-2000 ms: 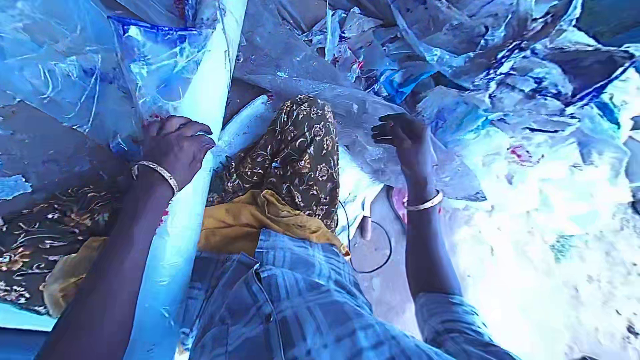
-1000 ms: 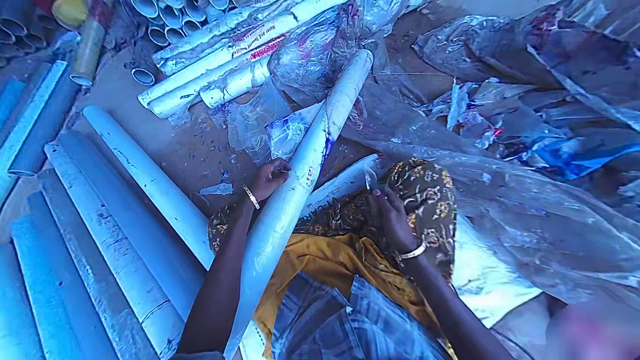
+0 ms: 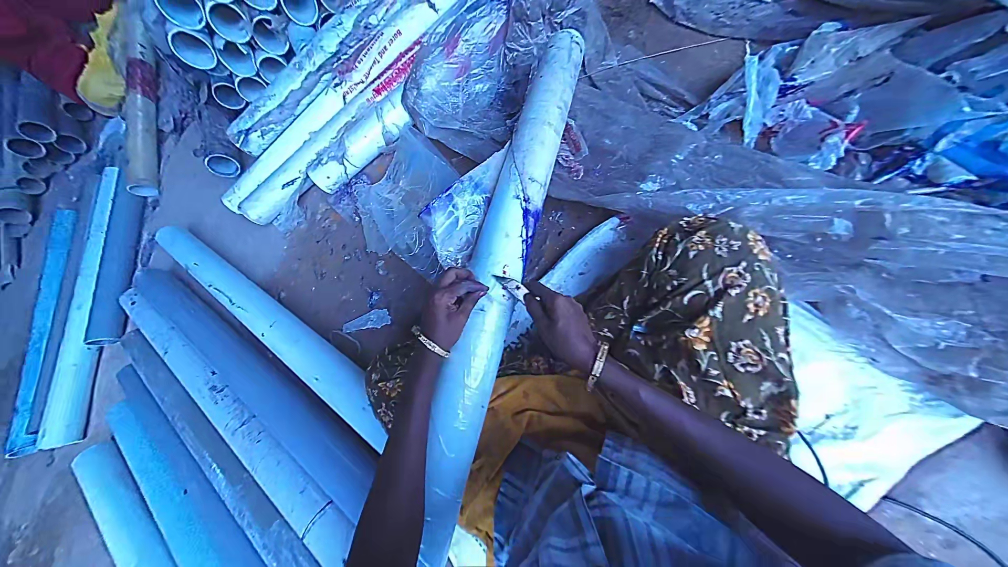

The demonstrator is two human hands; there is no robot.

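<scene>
A long roll wrapped in plastic film (image 3: 472, 354) lies slantwise across my lap, its far end pointing up and to the right. On its left side my left hand (image 3: 455, 303) is closed, thumb and fingertips pinched at the roll's surface; whether film is between them is too small to tell. My right hand (image 3: 561, 319) grips a small knife (image 3: 512, 287), the blade's tip lying at the film near the roll's middle. Blue-purple marks run along the roll beyond the blade. A second pale roll (image 3: 583, 256) lies partly beneath it.
Several long pale tubes (image 3: 268, 323) lie side by side at the left. Printed wrapped rolls (image 3: 331, 126) and stacked hollow tubes (image 3: 228, 55) are farther off. Crumpled clear plastic sheeting (image 3: 709, 165) spreads over the right side. A thin black cable (image 3: 937, 520) runs at lower right.
The view has swung far to the left since the oldest frame. My right hand, away from the roll two seconds ago, is now against it with the knife. My left hand has closed from a spread grip.
</scene>
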